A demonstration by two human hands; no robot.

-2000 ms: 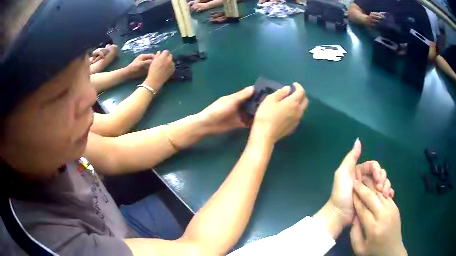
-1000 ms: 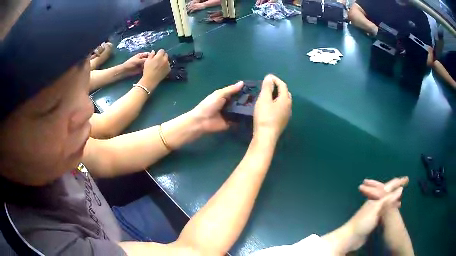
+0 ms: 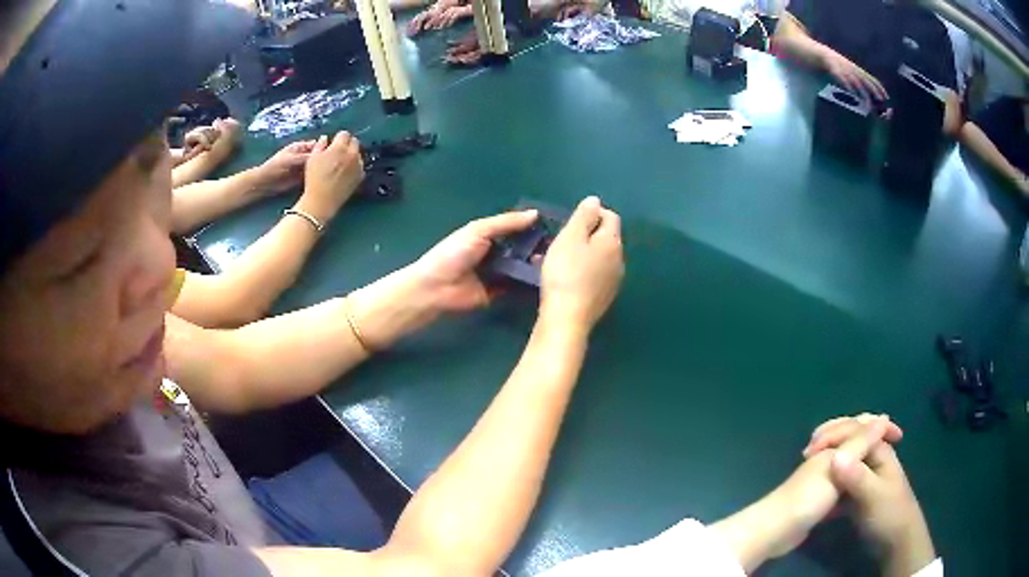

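Note:
My left hand (image 3: 803, 509) and my right hand (image 3: 884, 487) are clasped together at the lower right, above the green tabletop. Their fingers are folded over each other and I see nothing in them. White sleeves show at both wrists. A small pile of black accessories (image 3: 968, 383) lies on the table to the right, apart from my hands. The neighbour at left holds a black insert tray (image 3: 520, 262) in both hands, tilted, with the fingers of one hand at its top.
A neighbour's forearm (image 3: 485, 428) reaches across the left front. White cards (image 3: 710, 126) lie mid-table. Black boxes (image 3: 844, 122) stand at far right by another person's hand. A dark heap (image 3: 389, 158), clear bags (image 3: 305, 111) and pale uprights (image 3: 385, 56) are at far left.
My hands have gone from palms pressed together to crossed and then clasped, lower down. The neighbour's hands and the tray have shifted left in view. At far right, a person's hand now rests on a box.

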